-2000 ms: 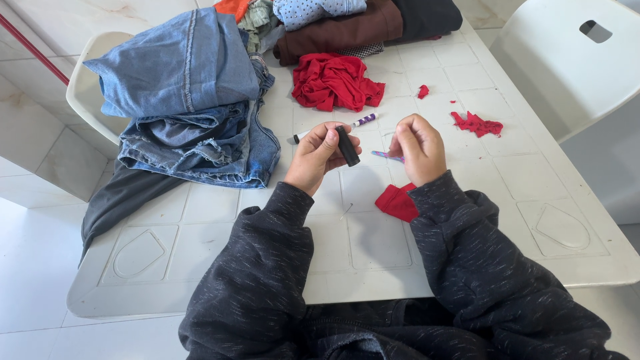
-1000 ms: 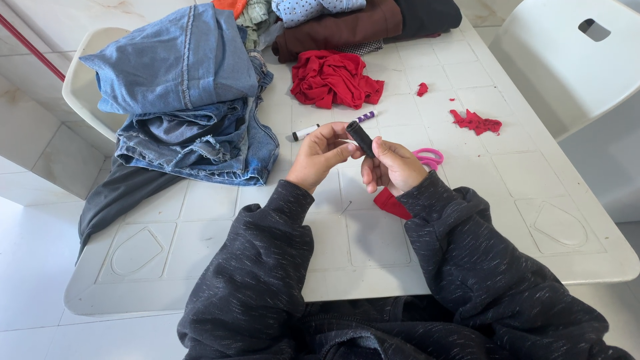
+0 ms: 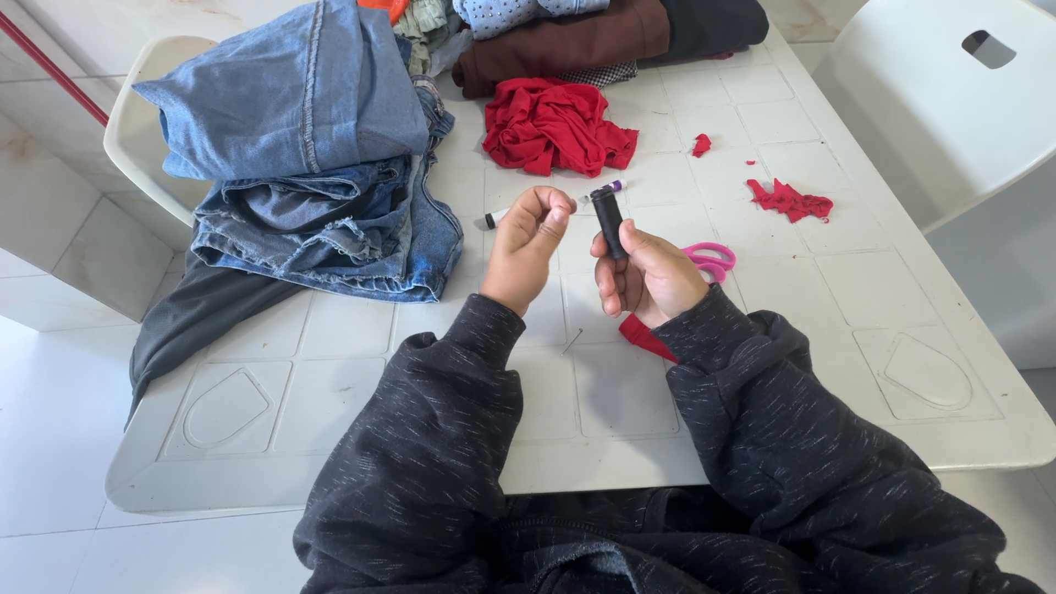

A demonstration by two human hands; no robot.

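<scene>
My right hand (image 3: pixel 648 276) holds a small black cylinder (image 3: pixel 608 221), perhaps a spool of black thread, upright between fingers and thumb. To its left, my left hand (image 3: pixel 528 239) is raised with thumb and forefinger pinched together; whether a thin thread lies between them is too fine to tell. Pink-handled scissors (image 3: pixel 711 257) lie partly hidden behind my right hand. A folded red cloth piece (image 3: pixel 645 337) rests under my right wrist. Between my forearms, a thin pin or needle (image 3: pixel 572 341) lies on the table. Behind my hands is a white and purple marker (image 3: pixel 610 189), partly covered.
On the white table (image 3: pixel 528 462) lie crumpled red fabric (image 3: pixel 553 124), red scraps (image 3: pixel 790 200), and folded denim (image 3: pixel 330 157) at the left. Brown and black rolled clothes (image 3: pixel 577 49) lie at the far edge. White chairs (image 3: pixel 916 107) stand at both sides.
The black cylinder has passed from my left hand to my right. My hands, together one second ago, are now apart. The scissors, at my right hand two seconds ago, lie on the table.
</scene>
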